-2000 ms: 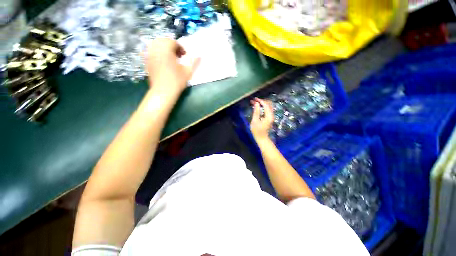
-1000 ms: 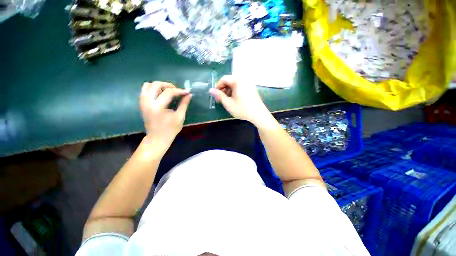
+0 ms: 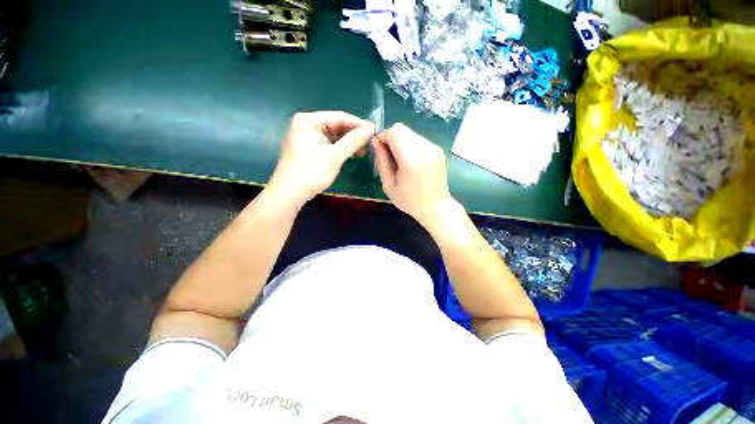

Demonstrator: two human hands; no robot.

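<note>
A small clear zip-lock bag (image 3: 378, 108) stands between my hands over the green bench, just inside its front edge. My left hand (image 3: 321, 151) pinches it from the left with thumb and fingertips. My right hand (image 3: 411, 168) pinches it from the right, and the fingertips of both hands almost touch. What is inside the bag is too blurred to tell. A flat stack of whitish empty bags (image 3: 505, 141) lies right of my right hand.
Latches (image 3: 277, 39) lie top left of centre. White plastic pieces (image 3: 389, 25), tiny clear screw packs (image 3: 451, 74) and blue-filmed plates (image 3: 542, 70) are heaped behind my hands. A yellow sack (image 3: 596, 190) holds pale strips at right. A blue crate (image 3: 586, 269) of filled packs sits below the bench.
My hands have come together at the clear bag; before, they were apart around it. Earlier still, my left hand was at the bag stack and my right over the crate. The view has shifted.
</note>
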